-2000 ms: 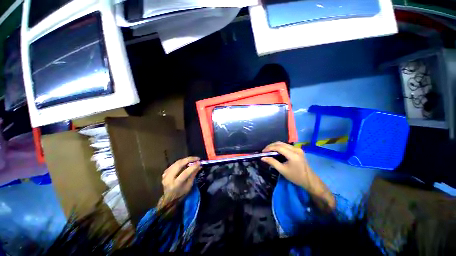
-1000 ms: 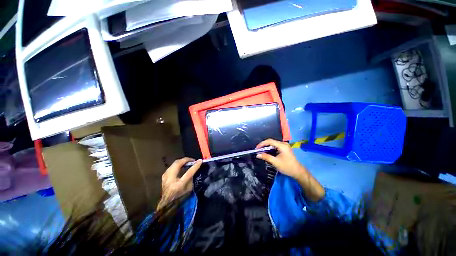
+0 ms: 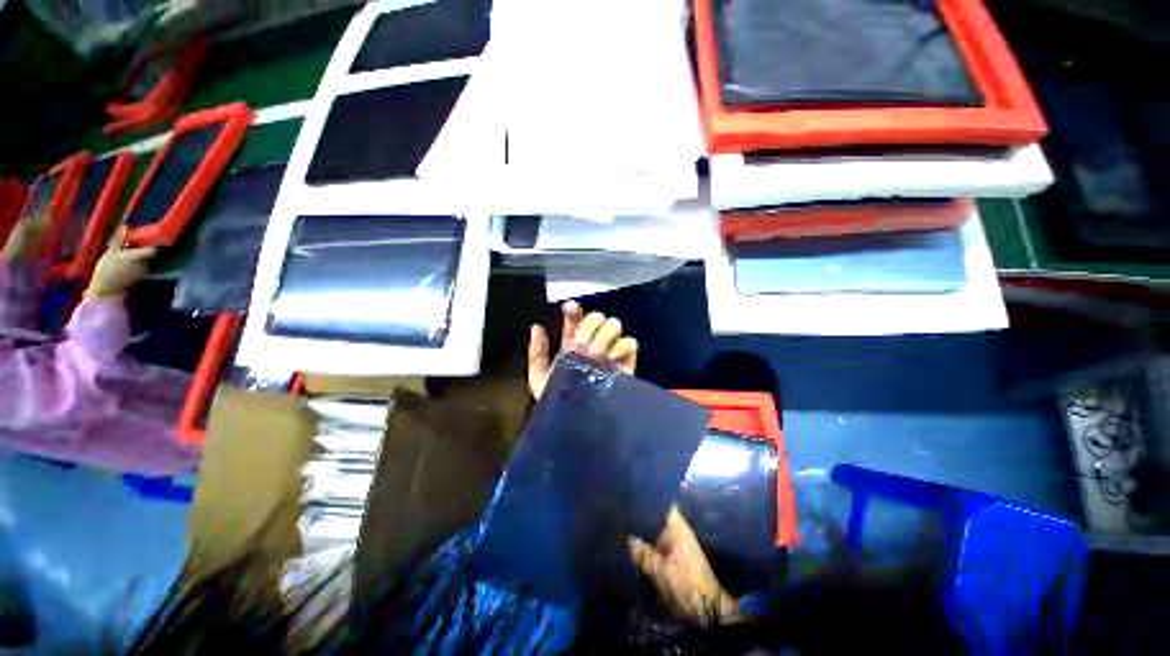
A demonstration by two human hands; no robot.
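Note:
A flat dark slab [image 3: 601, 468], like a tablet unit, is raised and tilted in front of me. My left hand [image 3: 585, 349] holds it at its far edge, with the fingers showing beyond that edge and the palm hidden. My right hand [image 3: 683, 570] is at its lower right edge, with the thumb against it and the other fingers partly hidden. An orange-red frame [image 3: 787, 484] with a glossy black tablet [image 3: 738, 493] lies behind and to the right, partly covered by the slab.
White foam tray [image 3: 472, 301] holds tablets at left. Red frames [image 3: 873, 132] and white trays are stacked upper right. An open cardboard box [image 3: 231, 468] of white sheets is at left, a blue stool [image 3: 1014, 564] lower right. A person's pink sleeve [image 3: 109, 346] and hand are far left.
The slab, seen edge-on before, is now raised and shows its broad dark face. My left hand has moved up to its far edge. The view has shifted to show more trays and the green belt.

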